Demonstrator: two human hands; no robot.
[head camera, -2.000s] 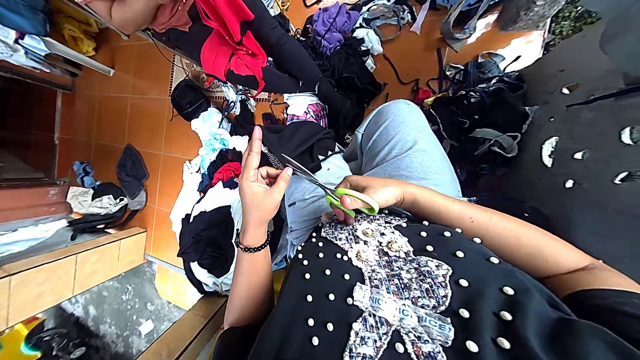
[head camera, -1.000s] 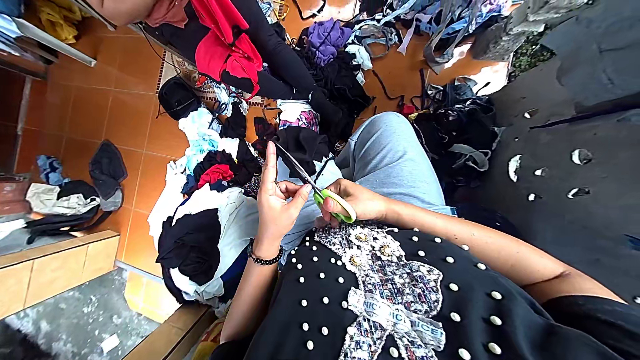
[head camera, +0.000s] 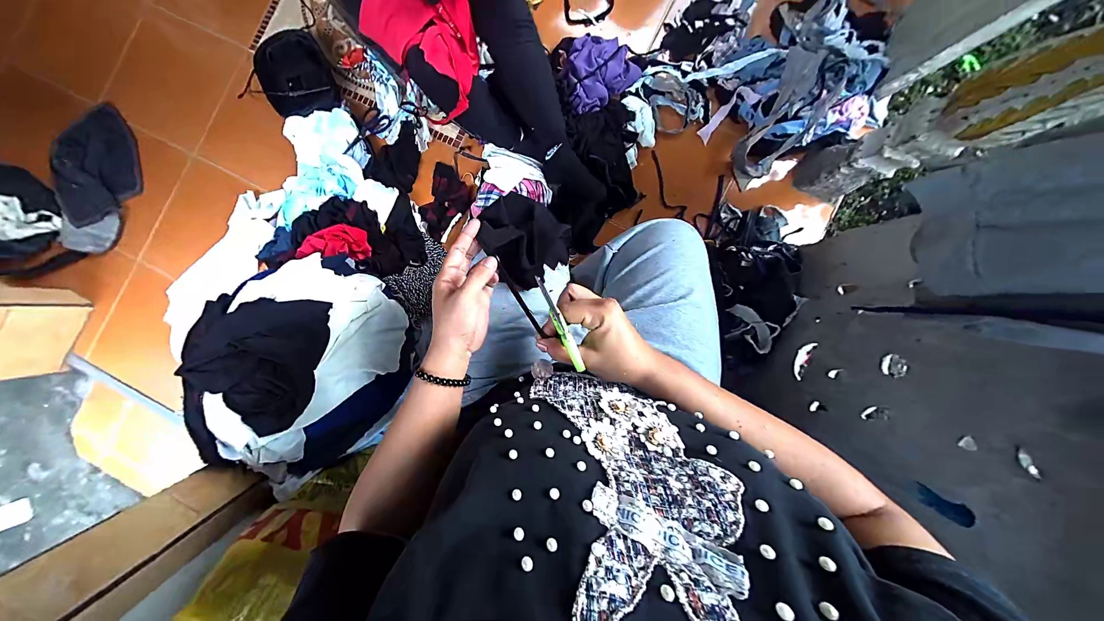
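Note:
My right hand (head camera: 597, 335) is closed around the green handle of a pair of scissors (head camera: 559, 326), in front of my chest. A silvery blade points up and away from it. My left hand (head camera: 464, 297) is raised to the left, its fingers extended and thumb near them, with a beaded bracelet at the wrist. Between the hands runs a thin dark line (head camera: 520, 302); whether it is a cloth strip or the other blade is unclear. Just beyond the left fingertips is a piece of black cloth (head camera: 524, 237). Whether the left fingers pinch it cannot be seen.
A heap of white, black and red cloth (head camera: 362, 332) lies to my left. A person's black-clad leg (head camera: 535, 95) and purple cloth (head camera: 595, 73) are ahead. Cloth strips (head camera: 793, 78) lie at upper right, black cloth (head camera: 750, 285) beside my knee. A grey surface (head camera: 914, 431) is at right.
The scissors have turned in my right hand: their silvery blade pointed toward the left hand earlier and now points more away from my body. Black cloth now shows beside my left fingertips.

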